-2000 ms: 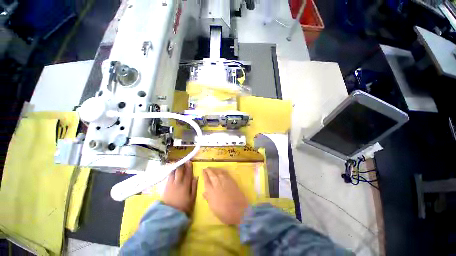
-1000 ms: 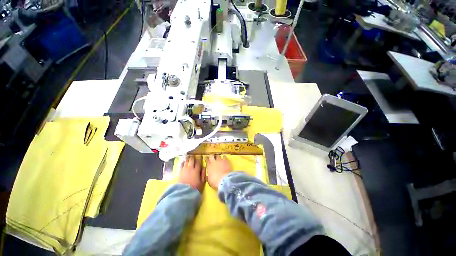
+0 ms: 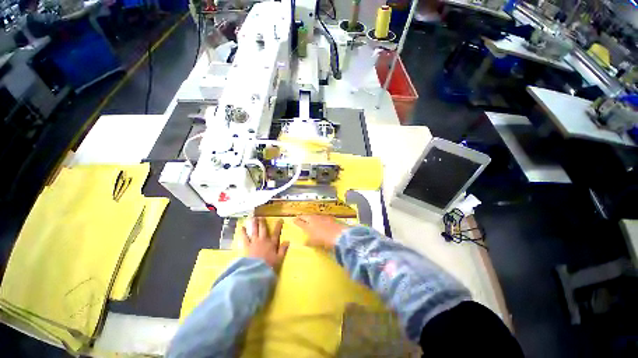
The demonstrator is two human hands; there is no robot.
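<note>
A large yellow garment panel (image 3: 297, 280) lies across the dark bed plate and down toward me. My left hand (image 3: 264, 241) rests flat on it with fingers spread. My right hand (image 3: 322, 229) lies on the panel to the right, its fingers pointing left near the guide bar. The orange-brown guide bar (image 3: 304, 209) with dark handwriting lies just beyond my fingertips. The silver clamp unit (image 3: 304, 173) is beyond the bar, with yellow cloth around it. The white sewing machine head (image 3: 227, 164) and its curved lamp (image 3: 269, 200) are ahead to the left.
A yellow cut-panel stack (image 3: 66, 245) with thread snips (image 3: 121, 184) on it lies left. A control screen (image 3: 443, 176) with bundled black cables (image 3: 462, 227) stands right. Thread cones (image 3: 383, 22) and an orange-red bin (image 3: 400, 85) are behind. Other workstations stand beyond at right.
My hands have moved apart; the right has shifted right and turned so its fingers point left. The left fingers have spread. The view has tilted up and shifted, showing more of the floor.
</note>
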